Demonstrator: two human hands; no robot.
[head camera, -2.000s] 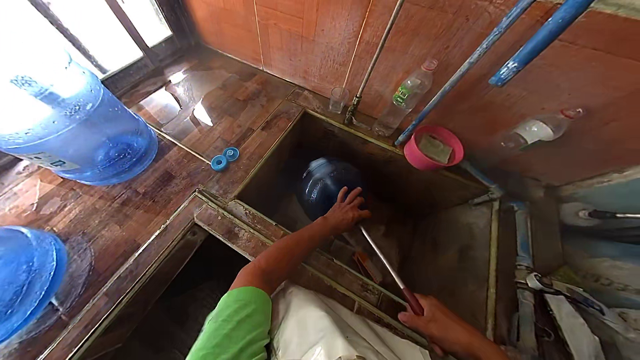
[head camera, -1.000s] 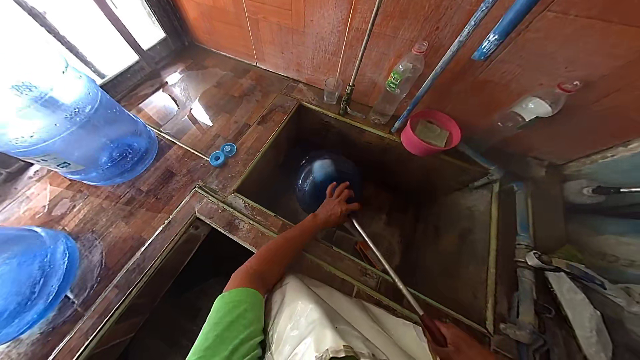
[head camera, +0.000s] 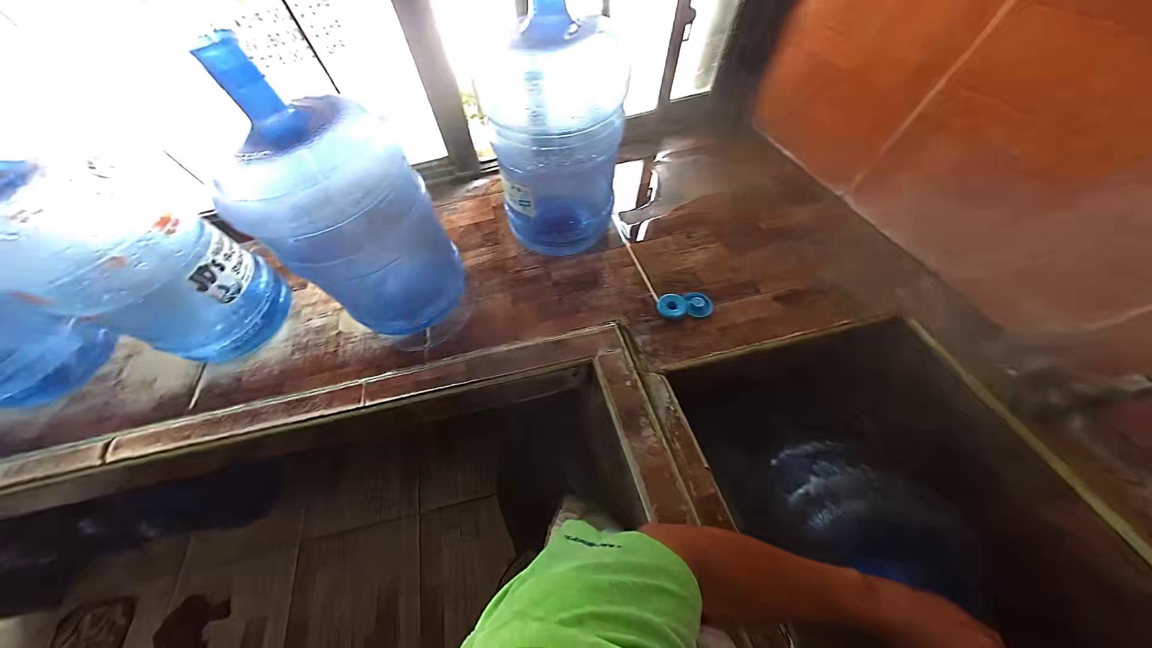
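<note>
My left arm, in a green sleeve, reaches across the tiled divider (head camera: 666, 441) toward the right basin; the hand itself is cut off by the bottom edge of the head view. My right hand is outside the picture. A dark blue water jug (head camera: 882, 513), blurred, lies low in the right basin beyond my forearm. Whether my left hand touches it cannot be seen. Two blue ring-like caps (head camera: 684, 306) rest side by side on the wet brown tiles behind the basins.
Several large blue water jugs stand on the tiled ledge by the bright window, including one at the centre (head camera: 562, 144) and one left of it (head camera: 351, 216). A left basin (head camera: 360, 513) has raised tiled rims. An orange wall (head camera: 990, 153) rises at right.
The view has swung strongly to the left. Before, my left hand was on the dark blue jug and my right hand held a rod with a dark red handle; both hands are now out of frame.
</note>
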